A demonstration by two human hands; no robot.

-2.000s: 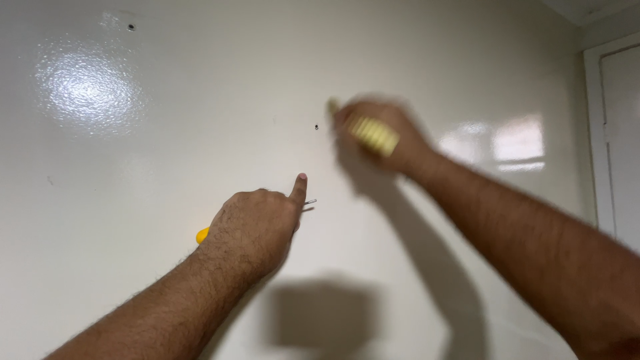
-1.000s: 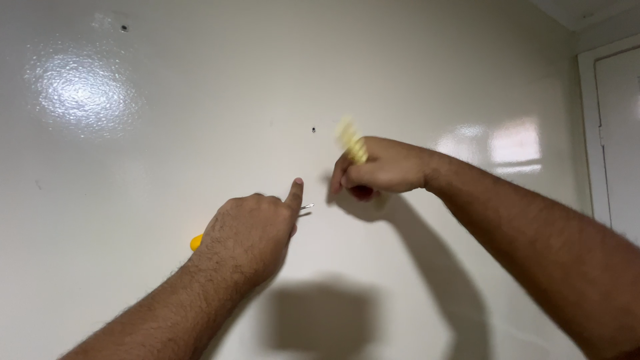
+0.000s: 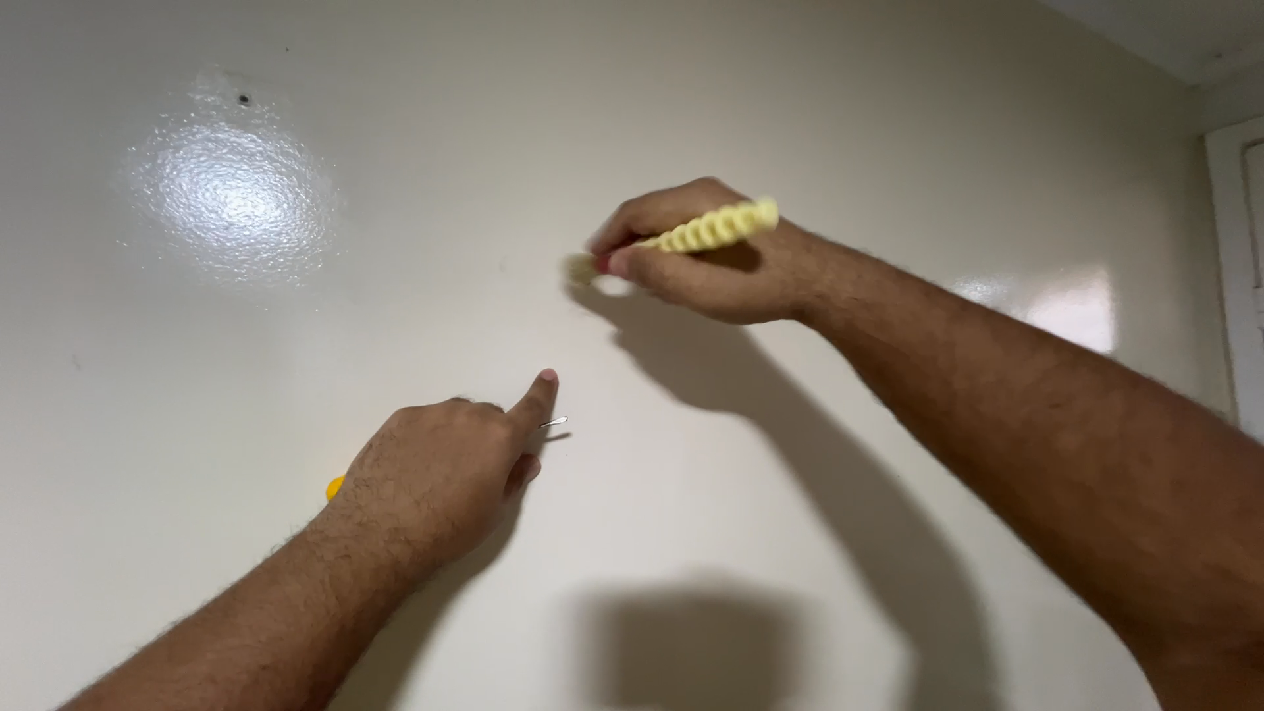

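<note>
My left hand [image 3: 434,474] is low left of centre against a glossy off-white wall [image 3: 444,247], its index finger extended. It holds a tool, apparently a screwdriver [image 3: 335,488], whose yellow handle end shows behind the hand and whose thin metal tip pokes out beside the fingers; the grip itself is hidden. Higher and to the right, my right hand [image 3: 691,252] pinches a small tool with a pale-yellow ribbed handle [image 3: 716,227] and a red part near the fingertips. Its pale, blurred head, perhaps bristles, is at or close to the wall; contact cannot be told.
A small dark hole [image 3: 244,100] marks the wall at upper left, above a bright light reflection. A white door frame [image 3: 1229,276] stands at the right edge, with the ceiling [image 3: 1165,35] at upper right. Shadows of my arms fall on the wall.
Compared with one second ago, my right hand is higher, and its ribbed handle has tipped from upright towards the right. The small central wall hole seen earlier is now hidden. My left hand stays nearly still.
</note>
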